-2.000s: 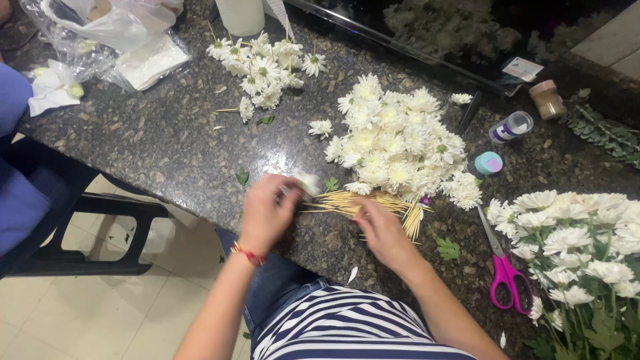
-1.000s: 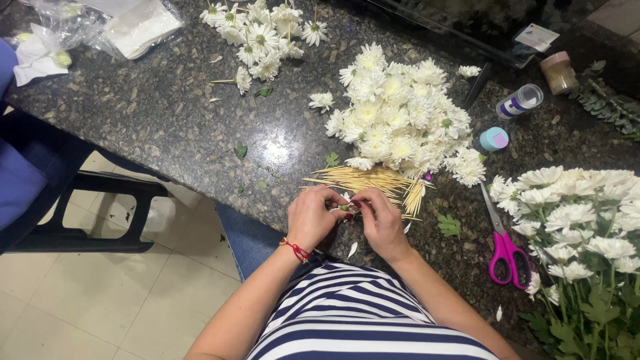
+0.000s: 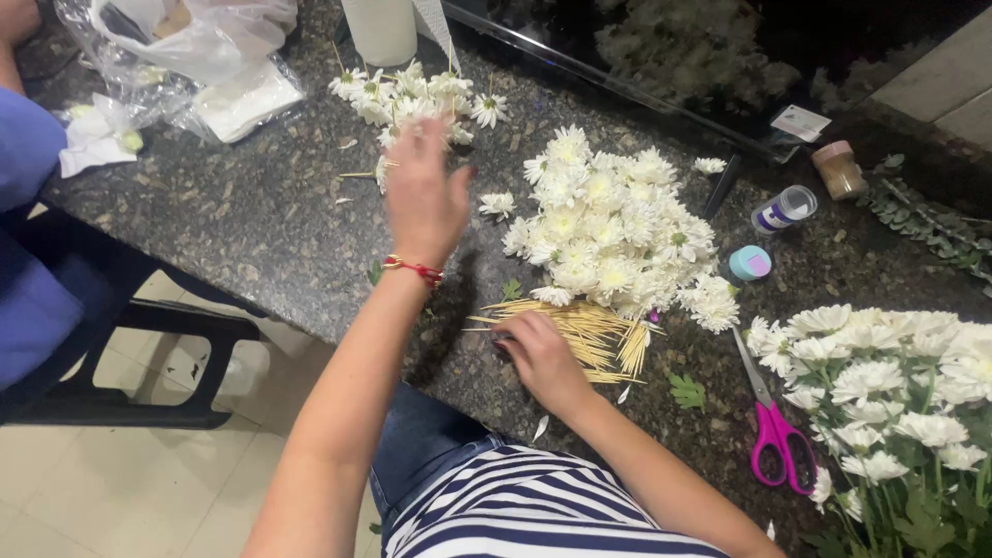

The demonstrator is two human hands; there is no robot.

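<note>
My left hand (image 3: 426, 194), blurred and with a red bracelet at the wrist, reaches over the small group of white chrysanthemum heads on toothpicks (image 3: 411, 97). Its fingers are spread, and part of that group is hidden beneath them. At the near end of a pile of wooden toothpicks (image 3: 593, 333), my right hand (image 3: 542, 364) rests with bent fingers; whether it pinches a toothpick cannot be told. A large heap of loose white chrysanthemum heads (image 3: 612, 225) lies just beyond the toothpicks.
Pink-handled scissors (image 3: 775, 434) lie right, beside a bunch of stemmed chrysanthemums (image 3: 876, 380). Small jars (image 3: 784, 209) and a blue lid (image 3: 749, 263) stand behind. A paper roll (image 3: 381, 31), plastic bags (image 3: 201, 46) and a black stool (image 3: 155, 364) are left, near another person's blue-clothed arm (image 3: 27, 155).
My left hand has moved away from my right, out to the small flower group. One second ago both hands were together at the toothpicks' near edge, working on something small.
</note>
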